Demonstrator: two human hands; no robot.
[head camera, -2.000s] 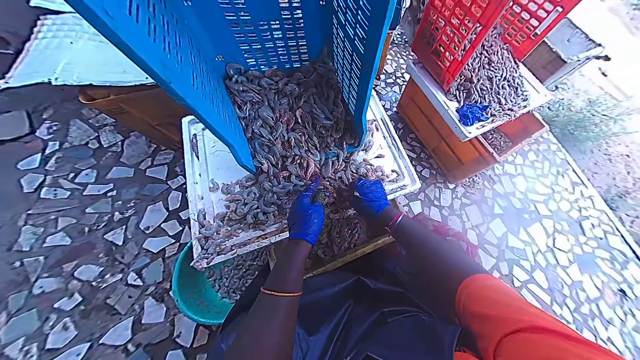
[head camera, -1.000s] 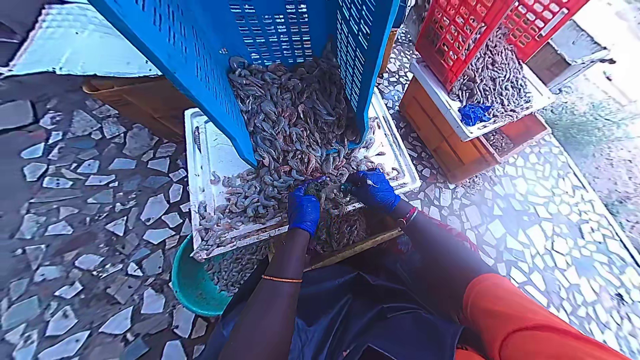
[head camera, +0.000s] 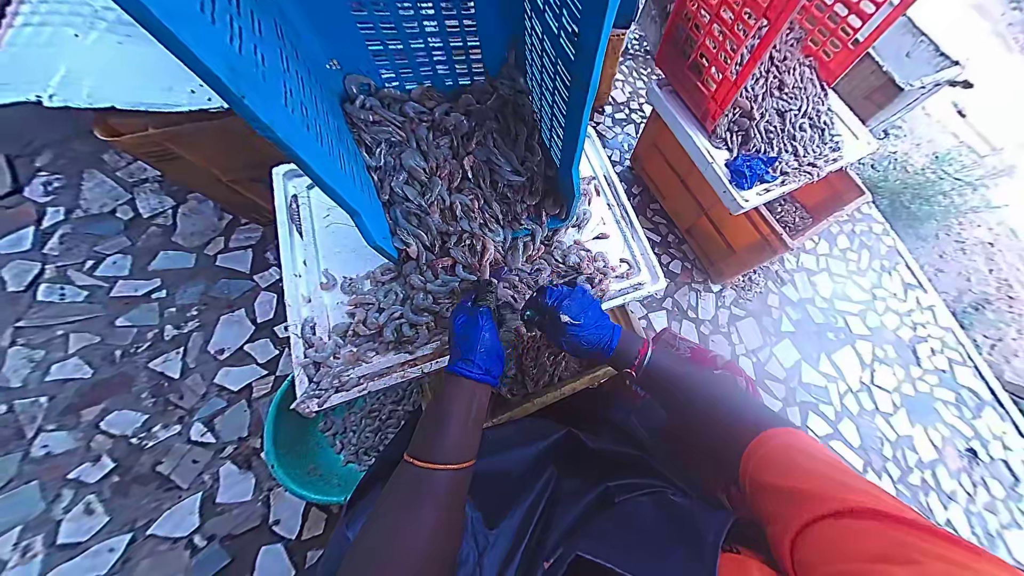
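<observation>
A heap of raw shrimp (head camera: 456, 172) spills from a tilted blue plastic crate (head camera: 288, 104) onto a white tray (head camera: 320, 232). My left hand (head camera: 478, 340), in a blue glove, is closed around a shrimp at the front of the heap. Just right of it, my right hand (head camera: 578, 322), also gloved in blue, has its fingers curled near the shrimp; a small dark thing shows at its fingertips, too unclear to name. Below both hands more shrimp parts lie in a container with a yellowish rim (head camera: 552, 394). A green basin (head camera: 300, 456) with small shrimp stands under the tray's left corner.
At the right, a red crate (head camera: 724, 56) and shrimp rest on another white tray (head camera: 740, 204) with a blue glove (head camera: 752, 170). That tray sits on an orange crate (head camera: 696, 204). Another orange-brown crate (head camera: 192, 156) stands behind at left. The floor is stone mosaic (head camera: 232, 332).
Both hands stay at the front edge of the shrimp heap, with small shifts of the fingers. The crates and basin have not moved.
</observation>
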